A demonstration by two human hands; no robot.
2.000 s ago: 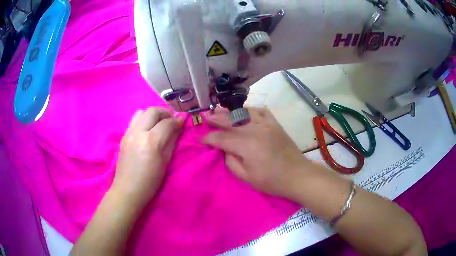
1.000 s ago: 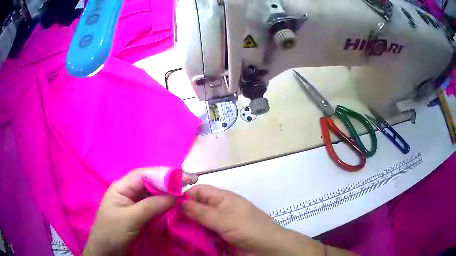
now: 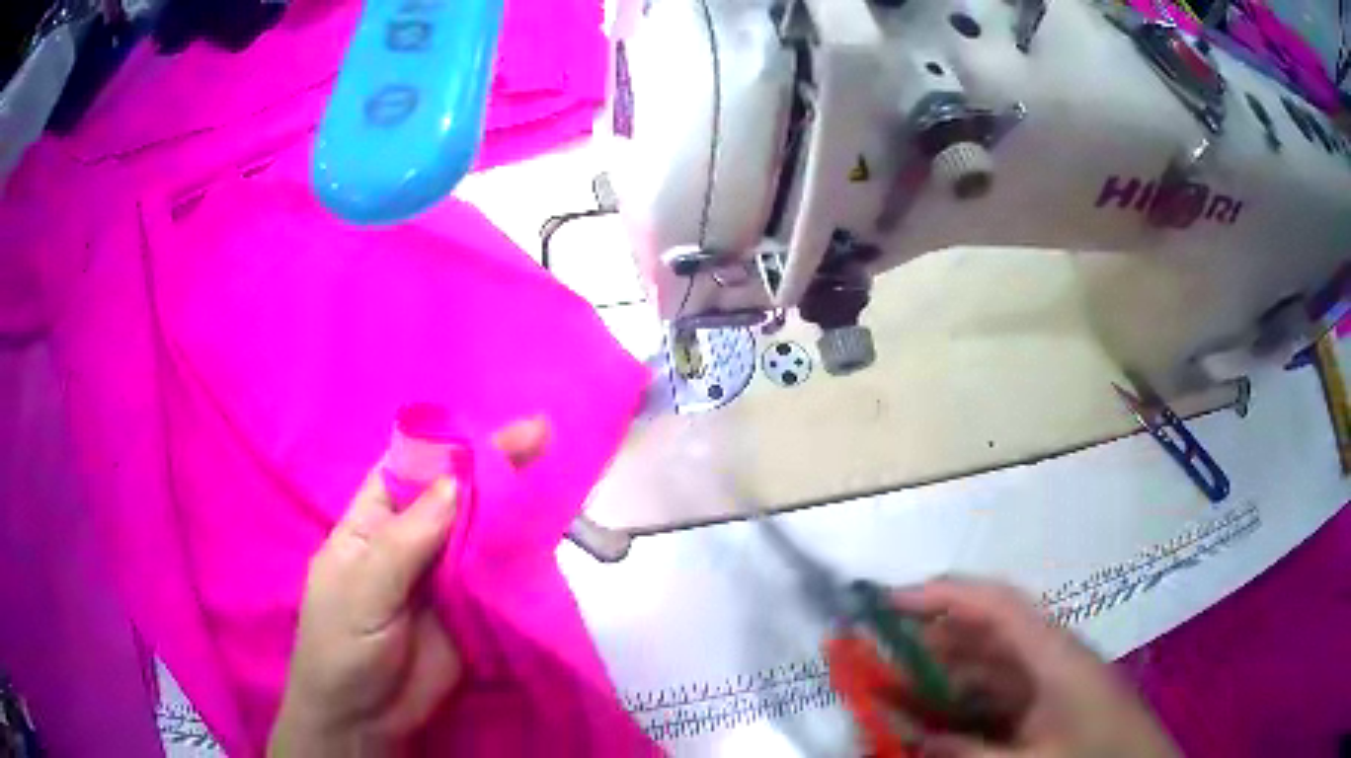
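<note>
Bright pink fabric (image 3: 371, 326) covers the left of the table and hangs over the front edge. My left hand (image 3: 378, 607) pinches a folded band end (image 3: 427, 459), paler pink on its face, raised above the table. My right hand (image 3: 993, 666) holds the fabric shears (image 3: 867, 622) by the red and green handles, blurred by motion, with the blades pointing up and left toward the machine. The blade tips are too blurred to tell if they are apart. The shears are clear of the band. The needle plate (image 3: 714, 366) is uncovered.
The cream sewing machine (image 3: 948, 163) stands across the back. A light-blue lamp head (image 3: 403, 111) hangs at the upper left. Dark blue thread snips (image 3: 1178, 444) lie on the bed's right edge. A printed ruler scale (image 3: 1156, 563) runs along the front, and a yellowish stick (image 3: 1331, 400) lies far right.
The fabric came off the needle area toward me and the band end was raised. My right hand let go of the fabric and took up the shears from the bed. The view shifted.
</note>
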